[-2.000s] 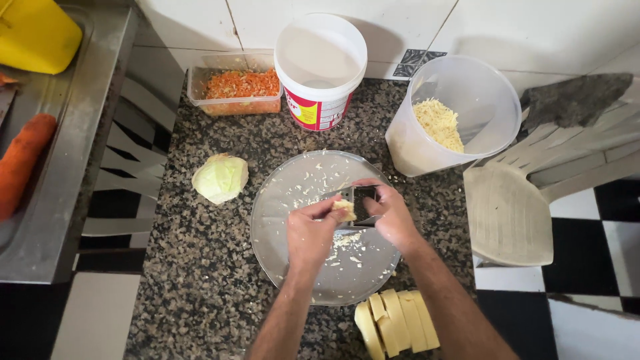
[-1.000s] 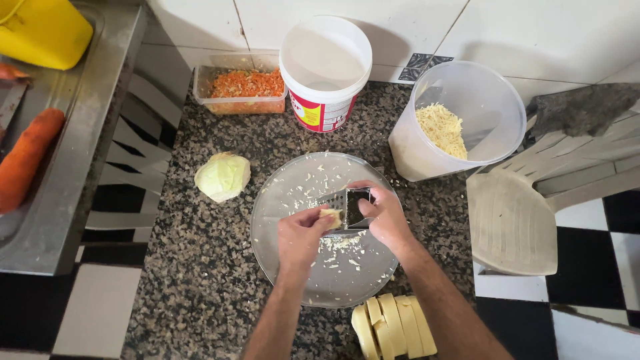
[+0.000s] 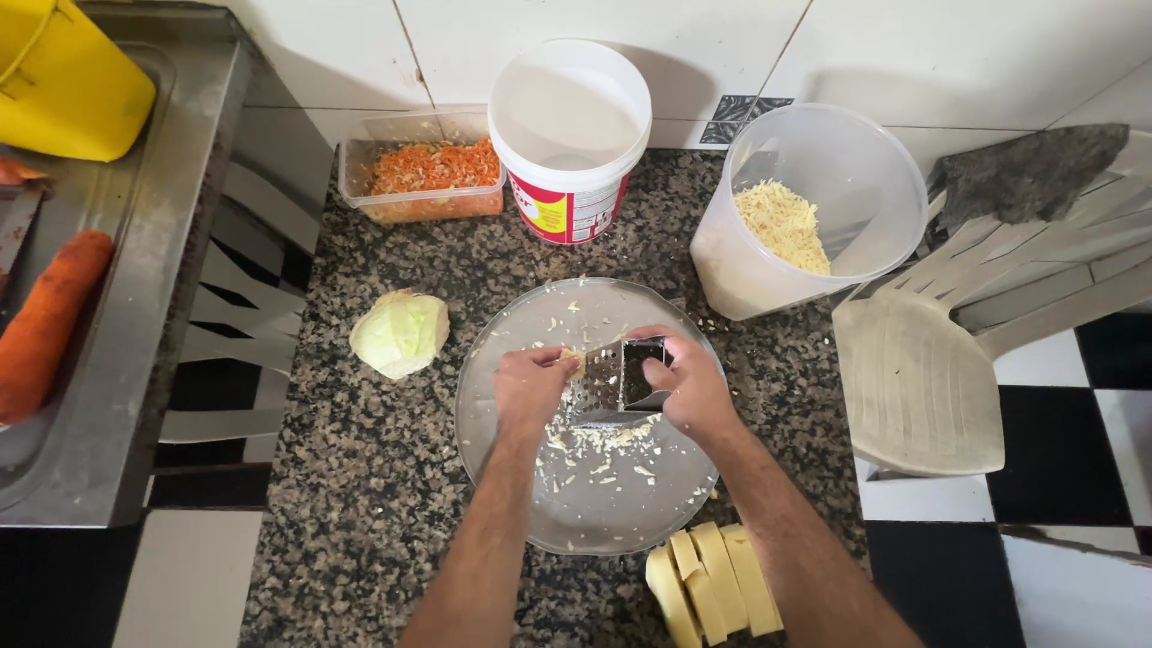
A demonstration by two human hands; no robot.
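My right hand [image 3: 691,382] grips the open end of a metal box grater [image 3: 598,382], which lies tilted on its side over a round, clear plastic lid or tray [image 3: 594,517]. At the grater's left, my left hand [image 3: 531,387] pinches a small pale piece of cheese [image 3: 572,362] against or close to the perforated face. Pale shreds [image 3: 603,441] are scattered on the round tray, mostly below the grater. Thick slices of yellow cheese [image 3: 711,580] lie by my right forearm, at the tray's lower edge.
Behind the tray stand a box of shredded carrot [image 3: 432,171], a white tub [image 3: 571,108] and a clear container [image 3: 720,225] with shreds. A cut cabbage [image 3: 399,333] is left. A steel sink unit [image 3: 180,297] holds a carrot [image 3: 49,315]; a plastic chair [image 3: 918,387] stands right.
The left hand has shifted slightly along the grater with the small piece between its fingers. The right hand keeps its hold on the grater.
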